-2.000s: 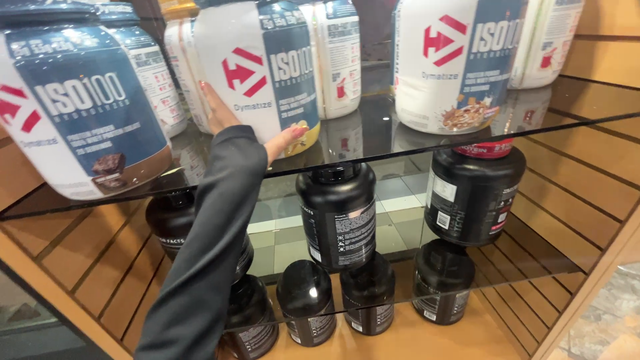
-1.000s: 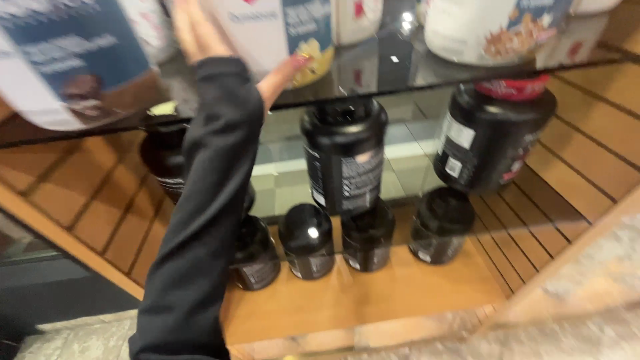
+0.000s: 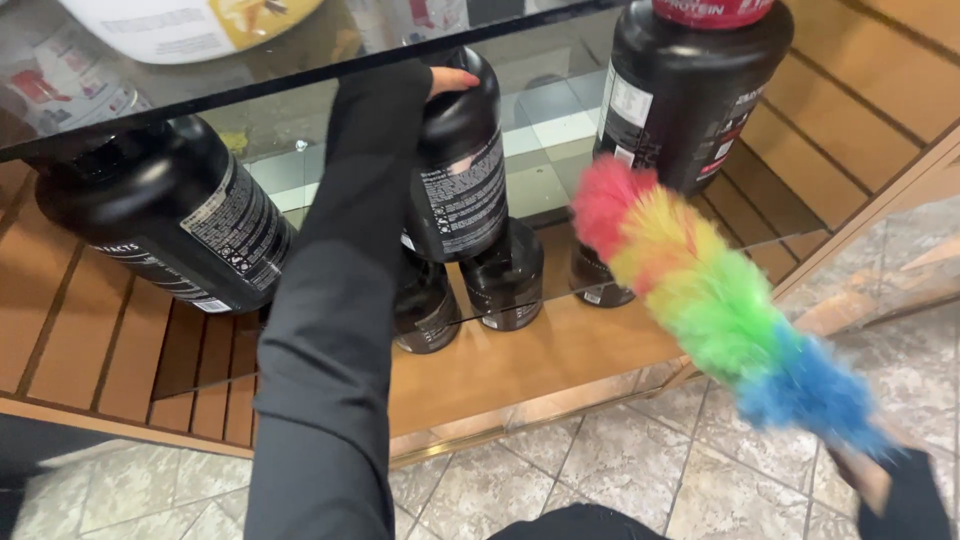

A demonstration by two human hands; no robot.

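Note:
My left hand is at the top of a black plastic tub on the middle glass shelf. Its thumb or a finger with a red nail lies against the tub near the lid, while the sleeve and the upper shelf hide the rest, so I cannot tell how firmly it grips. At the lower right, my right hand holds a rainbow-coloured feather-style duster. The duster slants up and left, its red tip in front of a black tub with a red lid.
Overhead is the upper glass shelf's edge, bearing a white tub. Another black tub stands at left. Smaller-looking black tubs are on the wooden bottom board. Slatted wooden side walls flank the shelves above a tiled floor.
My left hand has moved down from the white tub on the upper shelf to a black tub below. My right hand and the duster have come into view. The view has shifted lower.

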